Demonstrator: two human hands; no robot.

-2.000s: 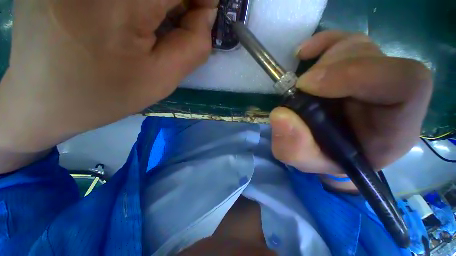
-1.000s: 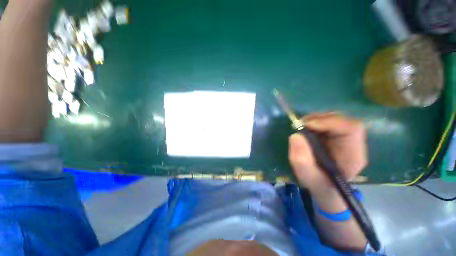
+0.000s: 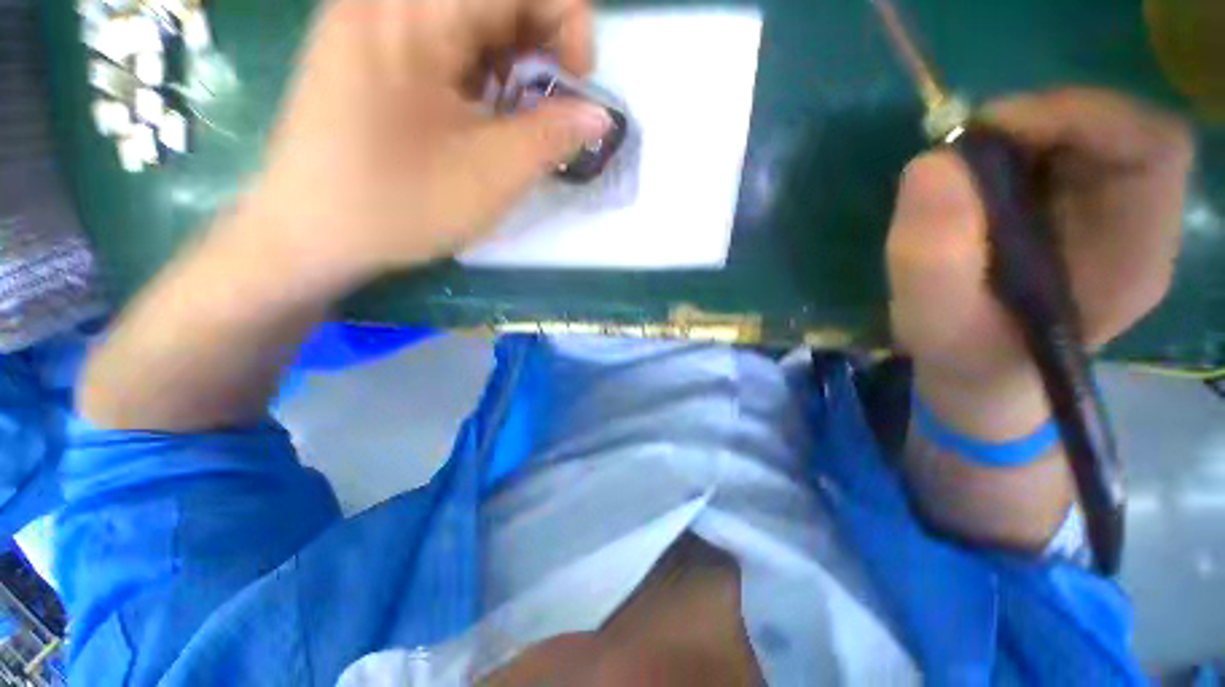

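Note:
My left hand [image 3: 390, 148] is blurred and pinches a dark watch housing [image 3: 598, 145] with a shiny rim between thumb and fingers. The housing is over the left part of the white foam pad [image 3: 685, 148]; whether it touches the pad I cannot tell. Its inside is mostly hidden by my thumb and the blur. My right hand [image 3: 1034, 242] grips the black handle of a soldering iron [image 3: 1041, 302] to the right of the pad. The iron's metal barrel points up and left, away from the housing.
A pile of small silver-white battery cells [image 3: 134, 81] lies at the upper left on the green mat [image 3: 820, 201]. A silvery tray [image 3: 47, 269] is at the left edge. A blue bin [image 3: 356, 345] is below the worn bench edge [image 3: 712, 325]. An amber roll [image 3: 1196, 47] is cut off at the upper right.
My left hand has come back from the far upper left with a housing over the pad, which was bare one second ago. My right hand and the iron have shifted up and right in view.

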